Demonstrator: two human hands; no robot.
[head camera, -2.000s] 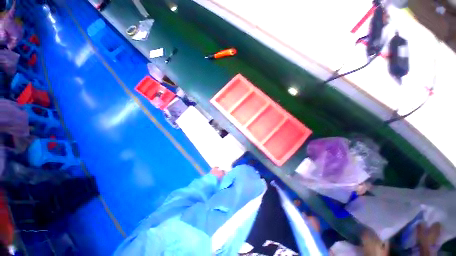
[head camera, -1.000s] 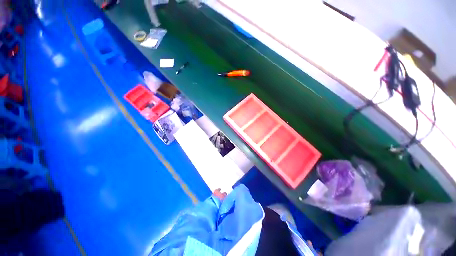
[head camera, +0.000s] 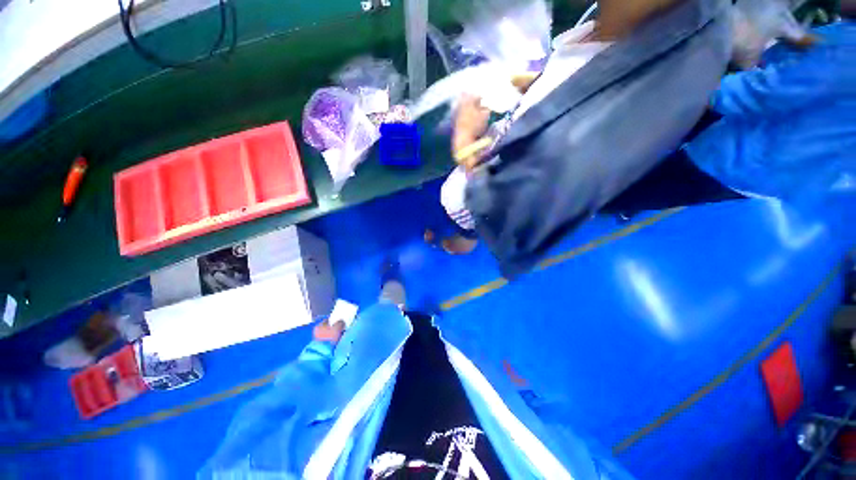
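Note:
My left hand (head camera: 328, 330) is small and low in the picture, beside the white carton. Its fingers hold a small white paper slip (head camera: 344, 312); any writing on it cannot be read. The blue sleeve covers the wrist. My right hand is not in view; only the blue sleeve on that side shows. The open white carton (head camera: 230, 316) stands on the floor with dark small contents inside.
A red divided tray (head camera: 211, 187), an orange screwdriver (head camera: 74, 180), purple parts in clear bags (head camera: 328, 120) and a blue bin (head camera: 401, 144) are on the green shelf. A person in dark clothing (head camera: 601, 131) bends at the shelf. Red bin (head camera: 108, 382) on the floor.
The view has turned right, so the tray and carton now lie to the left and the bending person shows more fully. The white slip now shows at my left hand.

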